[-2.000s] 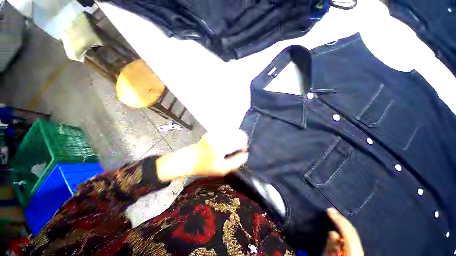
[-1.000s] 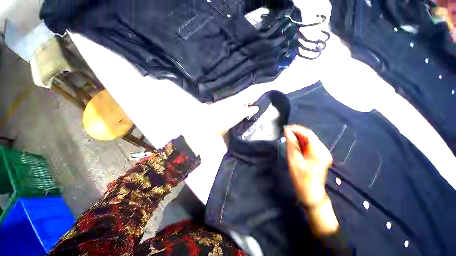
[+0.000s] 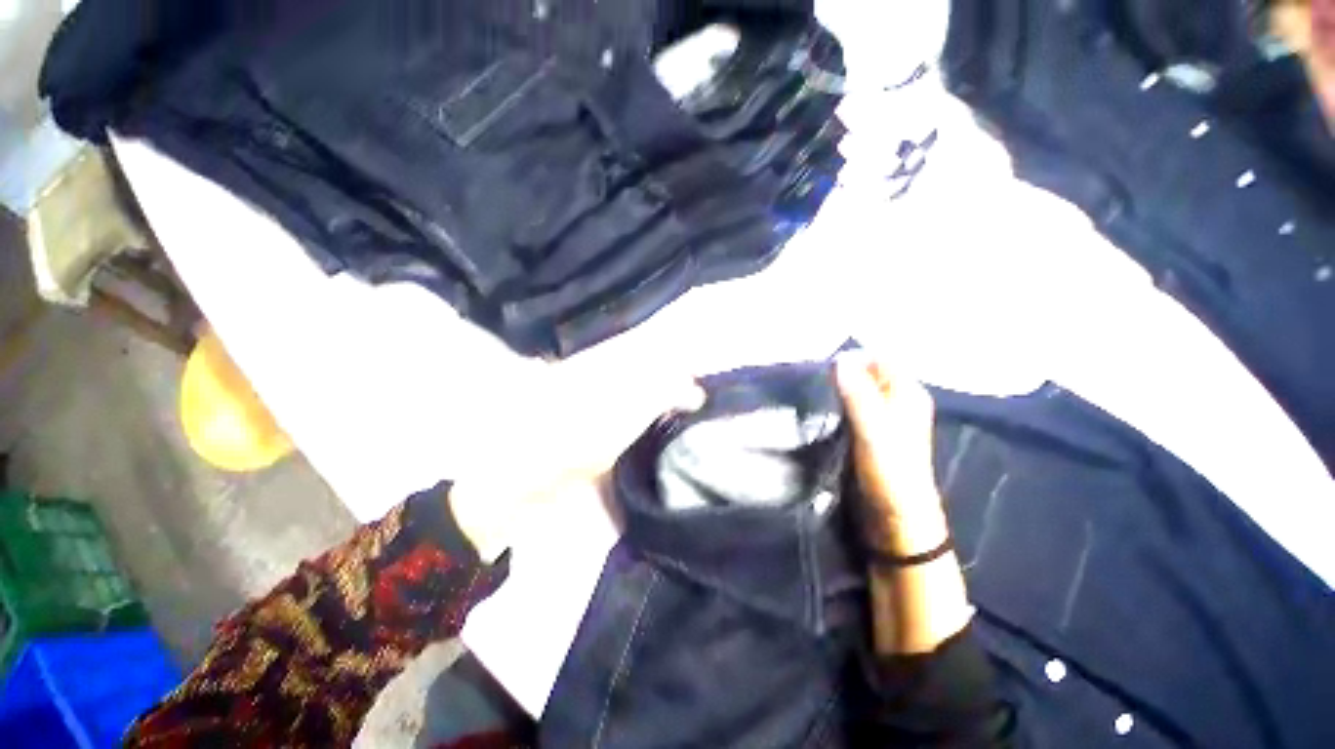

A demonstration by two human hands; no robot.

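A dark denim dress (image 3: 732,607) lies on the white tabletop (image 3: 439,373), neck end toward the far side. Its collar (image 3: 718,530) stands up as a ring around a pale neck opening. My left hand (image 3: 586,454) is overexposed; its fingertips are at the collar's left upper edge and seem to pinch it. My right hand (image 3: 890,461), with a dark band at the wrist, pinches the collar's right upper edge. Pale buttons (image 3: 1056,670) run down the front. Whether the right hand also holds a tool cannot be seen.
Another dark garment (image 3: 513,161) lies bunched across the far left. A further buttoned dress (image 3: 1171,190) lies at the far right, with part of a person (image 3: 1303,37) at the corner. A round stool (image 3: 227,410), green crate (image 3: 66,563) and blue crate (image 3: 88,688) stand at left.
My left hand has gone from the dress's shoulder side to the collar. My right hand has moved up from the lower front to the collar. The collar, earlier folded down, now stands up.
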